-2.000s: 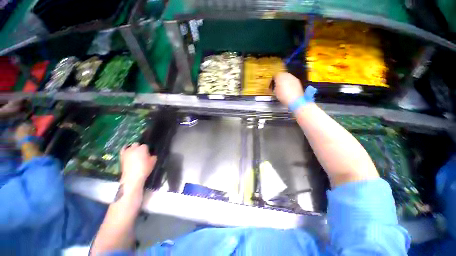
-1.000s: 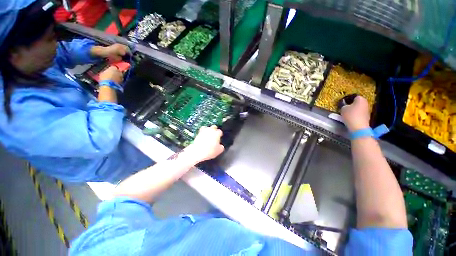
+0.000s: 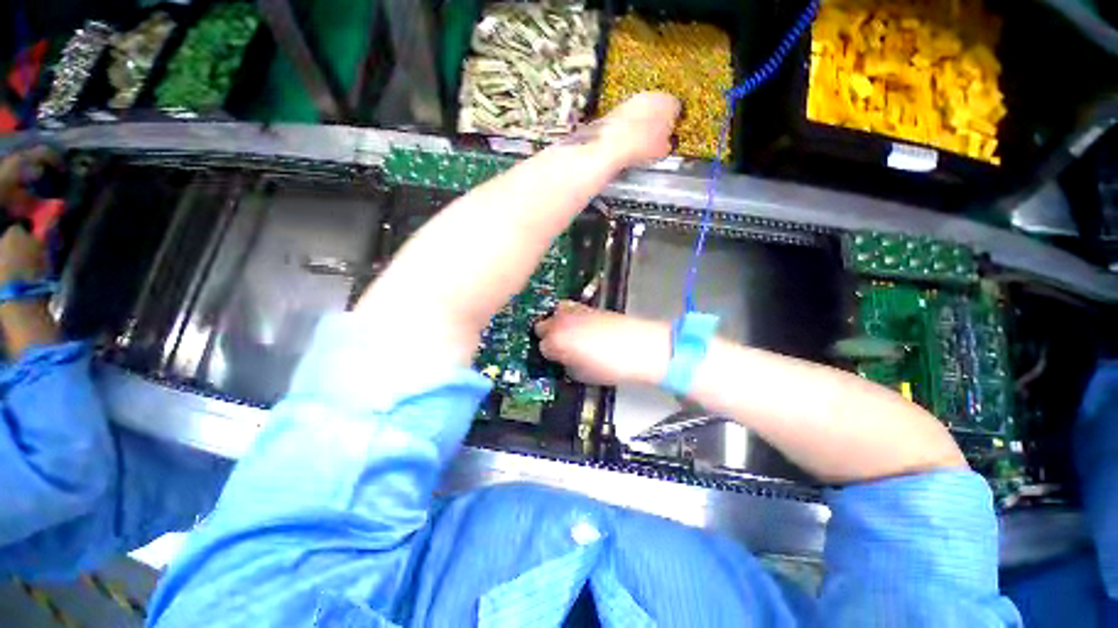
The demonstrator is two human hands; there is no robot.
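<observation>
A green circuit board (image 3: 521,368) lies in a black carrier (image 3: 564,411) in front of me, partly covered by my left forearm. My right hand (image 3: 574,340), with a light blue wrist strap (image 3: 692,351), has its fingertips at the board's right part; whether they hold a part is hidden. My left hand (image 3: 644,126) reaches over the board to the front of the bin of small yellow components (image 3: 674,61). Its fingertips and anything in them cannot be made out.
Pale components (image 3: 527,68) lie in the bin left of the yellow ones, large yellow blocks (image 3: 907,74) to the right. Another board (image 3: 901,319) is on the right of the metal-railed conveyor. A blue coiled cord (image 3: 780,55) hangs to my right wrist. Another person's hand (image 3: 22,252) shows at far left.
My right hand has moved from the small yellow bin down to the board. My left hand has gone from a board's edge up to that bin. The view has turned and shifted.
</observation>
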